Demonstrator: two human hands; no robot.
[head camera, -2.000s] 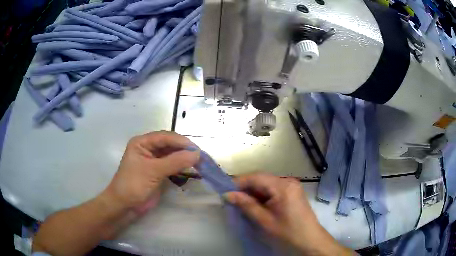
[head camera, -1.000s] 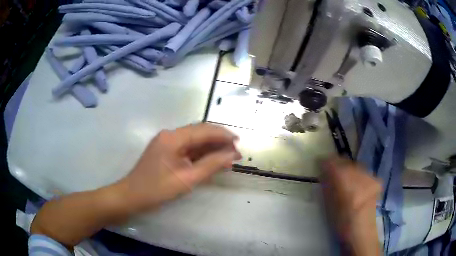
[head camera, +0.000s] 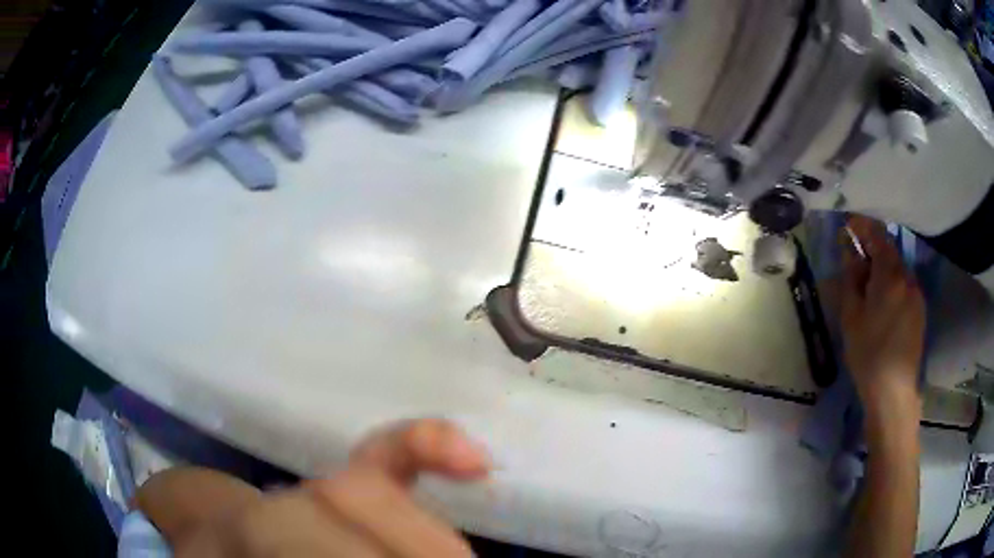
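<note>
My left hand (head camera: 376, 490) is blurred at the bottom edge, over the front of the table. It is partly cut off, with its fingers loosely bent and no strip visible in it. My right hand (head camera: 885, 316) reaches to the flat blue-grey strips (head camera: 837, 425) right of the needle plate. Its fingertips are among the strips under the machine arm; whether they grip one is unclear. The needle area of the sewing machine (head camera: 752, 87) is brightly lit. Black thread snips (head camera: 809, 316) lie between the machine bed (head camera: 676, 316) and my right hand.
Rounded blue-grey straps (head camera: 327, 76) lie heaped on the white table (head camera: 327, 273) at upper left. One strap end lies behind the needle area. The bed's front left corner has a brown worn patch (head camera: 517, 325). White wrapped material (head camera: 87, 452) shows below the table at lower left.
The strip between my hands two seconds ago is no longer visible. My right hand has moved right to the flat strips, my left hand down toward the front edge. The view has shifted left.
</note>
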